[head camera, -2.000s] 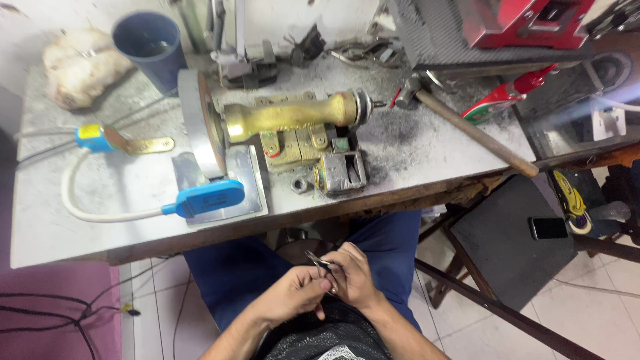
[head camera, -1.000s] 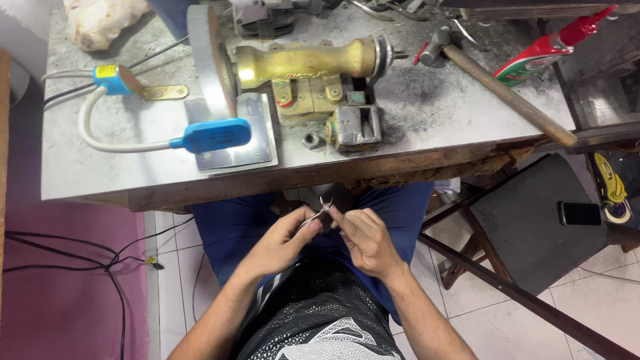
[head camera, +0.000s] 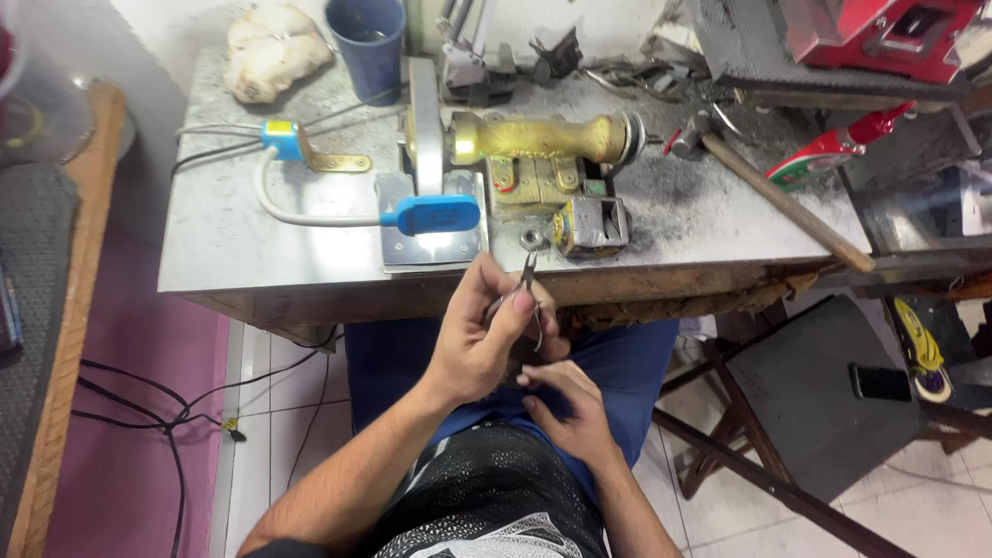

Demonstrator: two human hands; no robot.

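My left hand is closed around a small metal hand tool, apparently nippers; its narrow tip points up toward the bench edge and one curved handle shows by the fingers. My right hand is lower, over my lap, its fingers loosely spread, and nothing is visible in it. Beyond the tool tip, a metal nut lies on the bench beside a small metal block. Behind them stands a brass-coloured bench grinder with a wheel at its left end. A lit blue lamp hangs before the wheel.
On the bench are a blue cup, a whitish lump, pliers, a hammer and a red-green bottle. A phone lies on a dark folding chair at right. Black cables run at lower left.
The hands were close together at the tool; now my left hand has raised it toward the bench edge, and my right hand is lower and apart from it.
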